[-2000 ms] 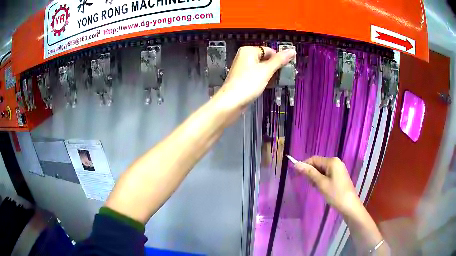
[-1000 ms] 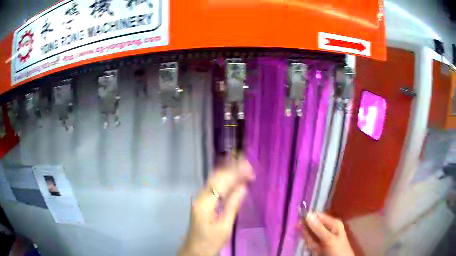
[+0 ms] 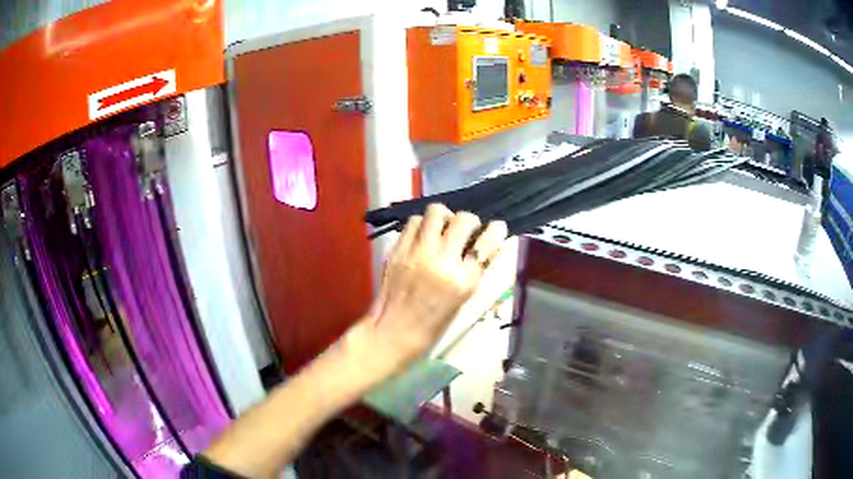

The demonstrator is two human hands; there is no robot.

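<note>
A thick fan of black straps (image 3: 599, 178) lies on the white machine top (image 3: 730, 217), with its near end sticking out past the left edge. My left hand (image 3: 438, 267) reaches up from the lower left, its fingers curled over the near end of the strap bundle. The fingertips are partly hidden, so how many straps they hold cannot be told. My right hand is not in view.
The orange oven housing (image 3: 112, 58) with clips and a magenta opening is at left, beside a red door (image 3: 309, 271). An orange control box (image 3: 479, 84) hangs behind. A clear guard (image 3: 645, 374) is below the top. A green stool (image 3: 412, 388) stands below. A person (image 3: 678, 117) is beyond.
The view has swung right from the oven clips to the machine top. My left hand has left the hanging clip and is now at the strap bundle. My right hand has gone out of view.
</note>
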